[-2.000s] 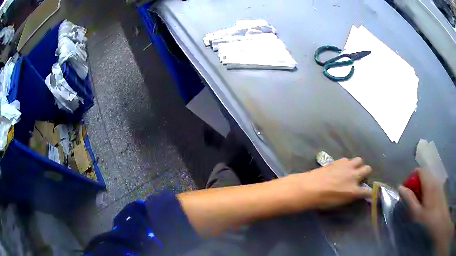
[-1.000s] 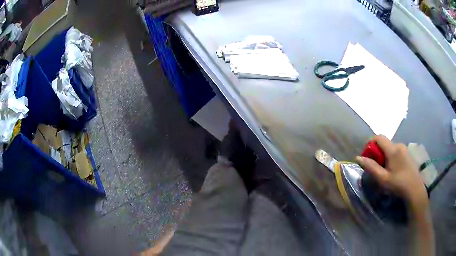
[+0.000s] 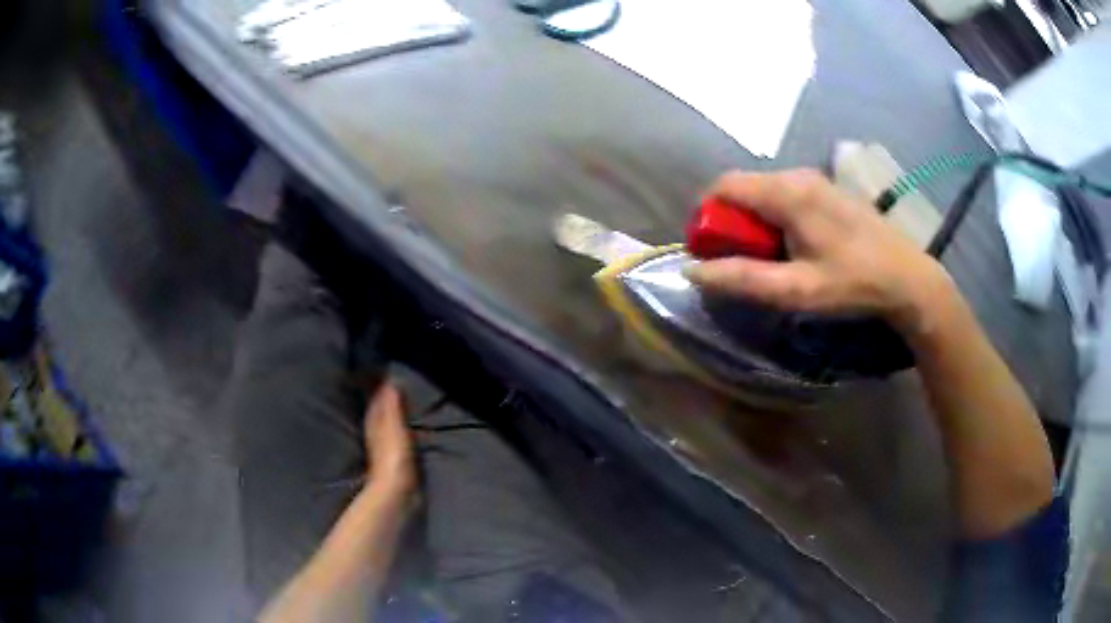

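My right hand (image 3: 828, 250) is shut on the red grip of the steam iron (image 3: 731, 310), which stands flat on the grey pressing table (image 3: 487, 183). The iron has a dark body, a shiny front and a yellow-tan edge. The wrapped pale end of the folding template (image 3: 591, 237) sticks out to the left from under the iron's tip; the rest is hidden. Any fabric under the iron is not visible. My left hand (image 3: 390, 438) is blurred, off the table, low over my lap; whether it holds anything cannot be told.
A pile of pressed strips (image 3: 366, 31) lies at the upper left. Green-handled scissors (image 3: 582, 17), cut by the top edge, touch the white stack (image 3: 743, 73). The interlining stack (image 3: 883, 183), hose (image 3: 938, 170) and white strips (image 3: 1029, 231) lie right. A blue bin (image 3: 55, 523) is at left.
My left hand has left the template and moved down off the table. My right hand has brought the iron over the template, leaving only its end exposed. The view has shifted right and down.
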